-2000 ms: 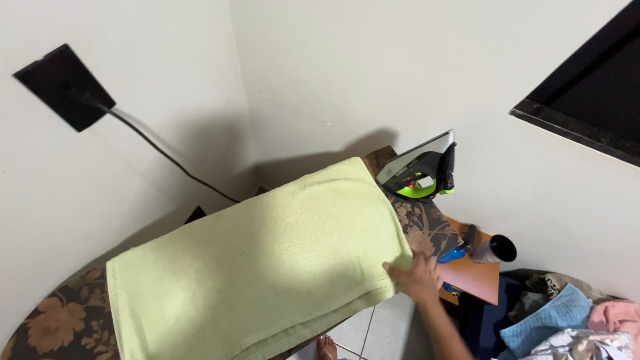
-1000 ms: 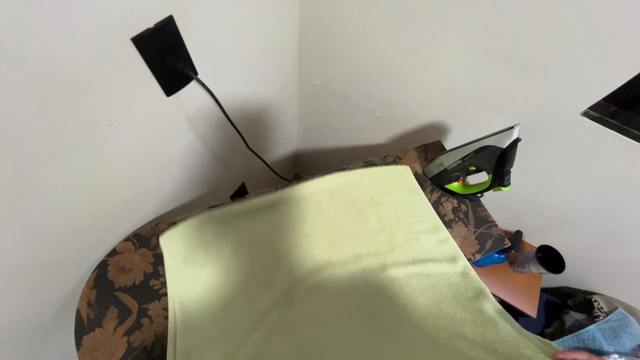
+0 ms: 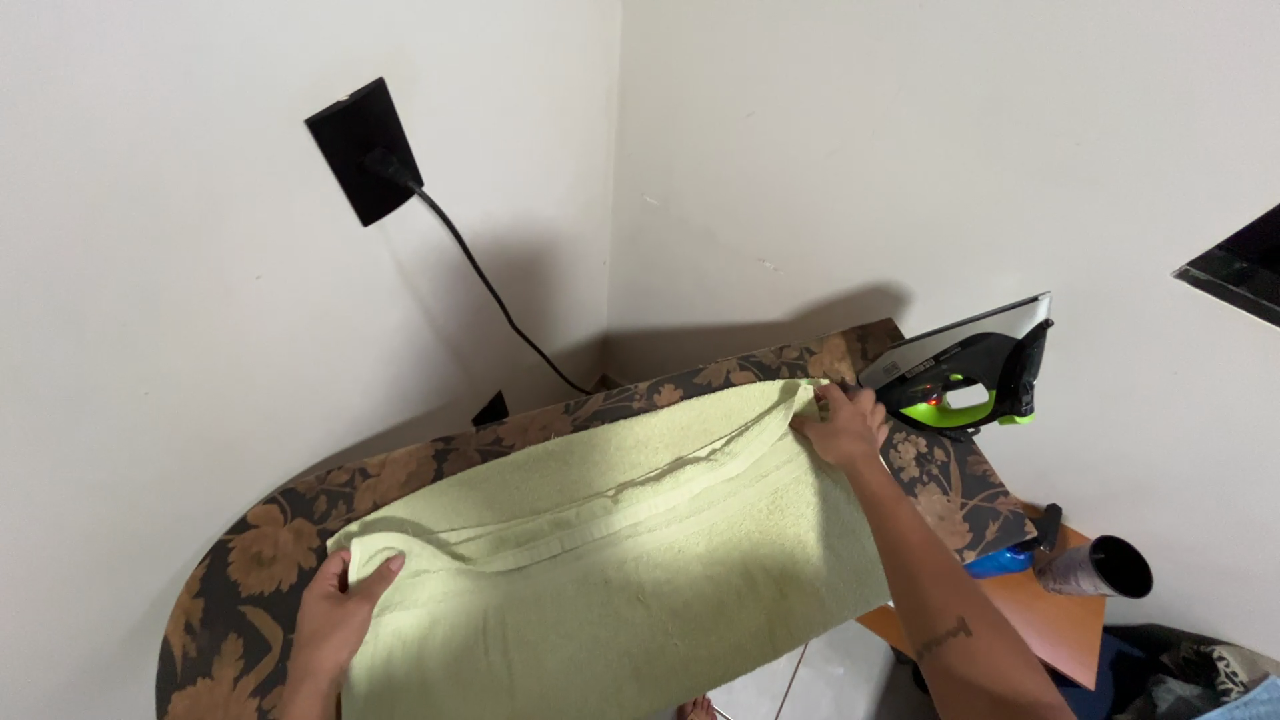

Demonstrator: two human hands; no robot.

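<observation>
A light green towel (image 3: pixel 620 600) lies across a floral-patterned ironing board (image 3: pixel 270 550). My left hand (image 3: pixel 335 610) pinches the towel's left corner between thumb and fingers. At the far right corner, my right hand (image 3: pixel 845 425) grips the same upper edge, so a loose fold with a woven band runs between both hands. Just beyond my right hand, a black and green clothes iron (image 3: pixel 965 385) rests on its heel at the board's right end, with a small red light showing.
A black wall outlet plate (image 3: pixel 365 150) holds a plugged-in cord (image 3: pixel 480 270). Right of the board, an orange-brown surface (image 3: pixel 1050 625) carries a dark cup (image 3: pixel 1110 568) and a blue object (image 3: pixel 1000 562). Piled clothes (image 3: pixel 1190 670) lie at the lower right. Walls meet behind the board.
My left hand has come into view on the towel. My right hand has moved from the lower right to the towel's far right corner. The towel's upper layer is now lifted into a fold.
</observation>
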